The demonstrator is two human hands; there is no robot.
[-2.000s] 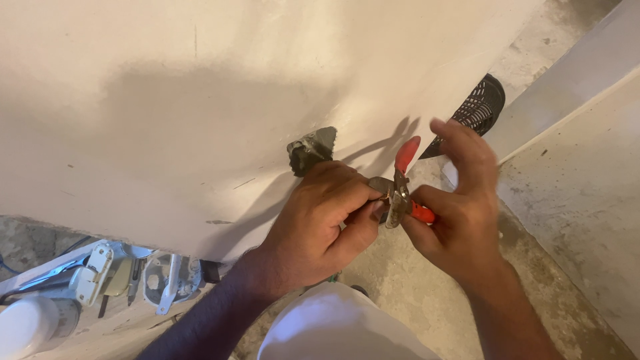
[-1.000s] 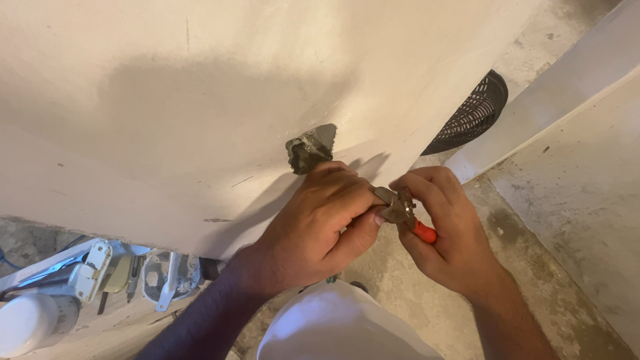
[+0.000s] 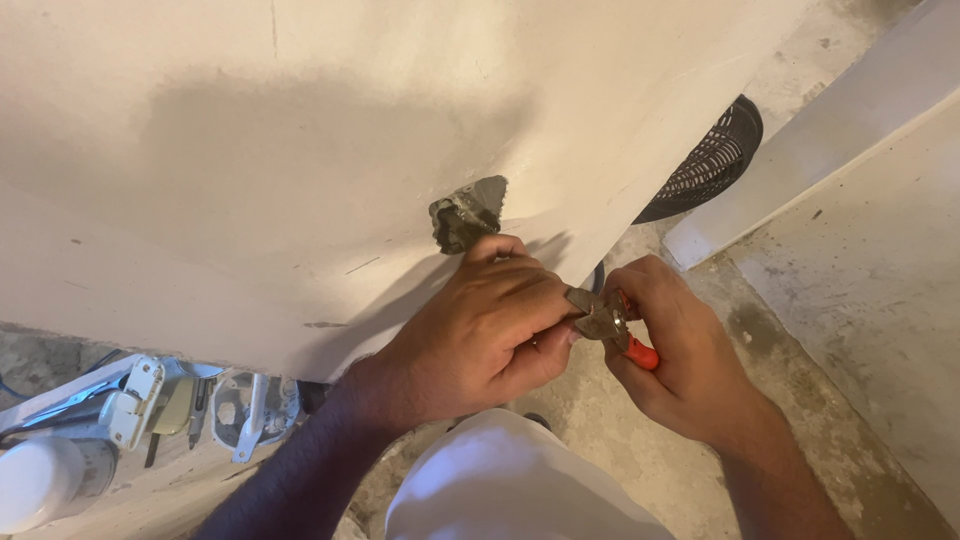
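My right hand (image 3: pixel 675 352) holds cutting pliers (image 3: pixel 604 319) with red grips, its fingers wrapped around the handles. The metal jaws stand a little apart and reach the thumb and forefinger of my left hand (image 3: pixel 487 330). Those left fingertips are pinched together; whatever may lie between them is hidden by the fingers and the jaws. Just above the left knuckles, a rough-edged dark opening (image 3: pixel 466 214) shows in the pale wall (image 3: pixel 300 165), with the left fingers at its lower rim.
At the lower left are a white round tub (image 3: pixel 45 480), a white plastic fitting (image 3: pixel 139 401), a clear plastic piece (image 3: pixel 251 412) and slim tools. A black mesh basket-like object (image 3: pixel 712 161) stands beyond the wall's edge, near a white upright board (image 3: pixel 817 142). Below is stained concrete floor (image 3: pixel 607 435).
Two seconds ago the right fingers were lifted off one red handle, which was spread wide; they have since closed around both handles. The left hand has stayed by the wall opening.
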